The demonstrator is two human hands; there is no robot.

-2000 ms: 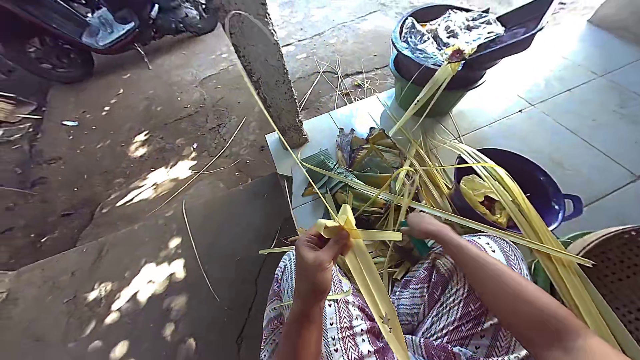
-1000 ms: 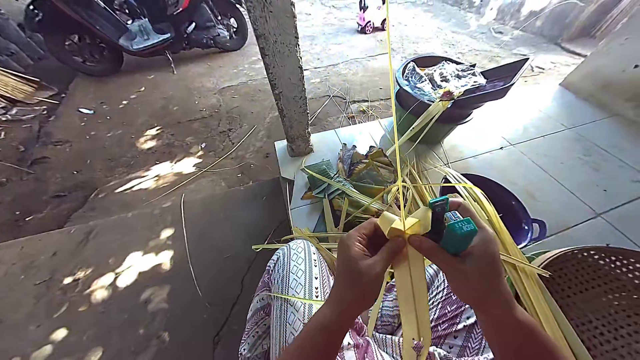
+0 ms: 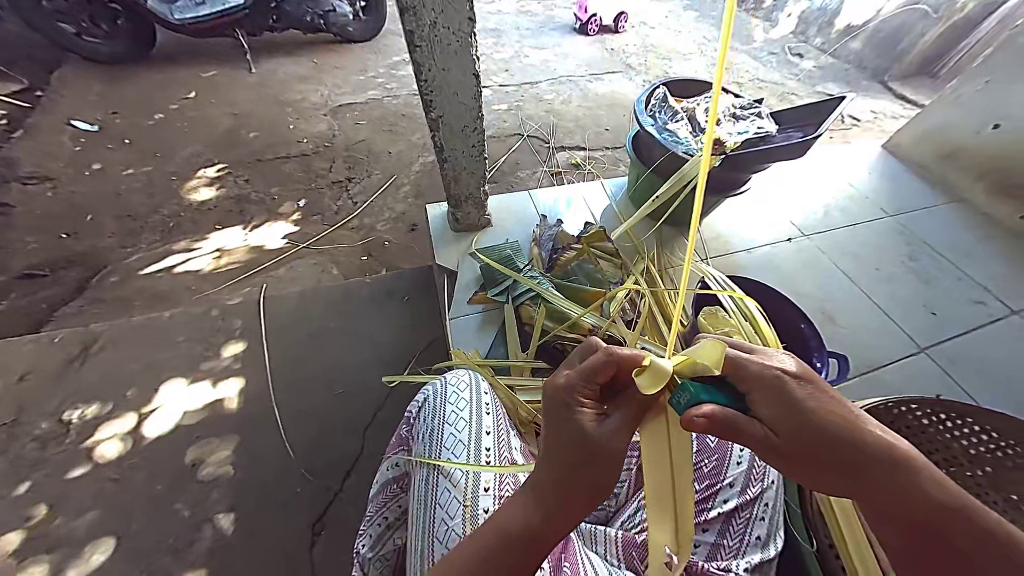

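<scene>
My left hand [image 3: 596,412] pinches a pale yellow palm leaf strip [image 3: 666,488] where it is folded into curled loops [image 3: 680,366]. A broad part of the strip hangs over my lap, and a thin rib [image 3: 704,168] rises from the loops. In my right hand [image 3: 780,408] is a small green stapler [image 3: 708,395], held against the underside of the loops; its jaws are mostly hidden. Patterned cloth [image 3: 456,448] covers my knees beneath both hands.
Behind my hands lie loose leaf strips [image 3: 640,312] and banana leaf pieces [image 3: 512,268]. A purple basin [image 3: 788,320], a woven basket [image 3: 952,448] and stacked tubs [image 3: 668,176] stand to the right. A concrete post [image 3: 448,112] rises at the tile edge; a motorbike [image 3: 200,16] is beyond.
Two seconds ago my right hand was away from the folds, over my knee. It has come to them with the stapler, and the loops now look more curled. The view has shifted.
</scene>
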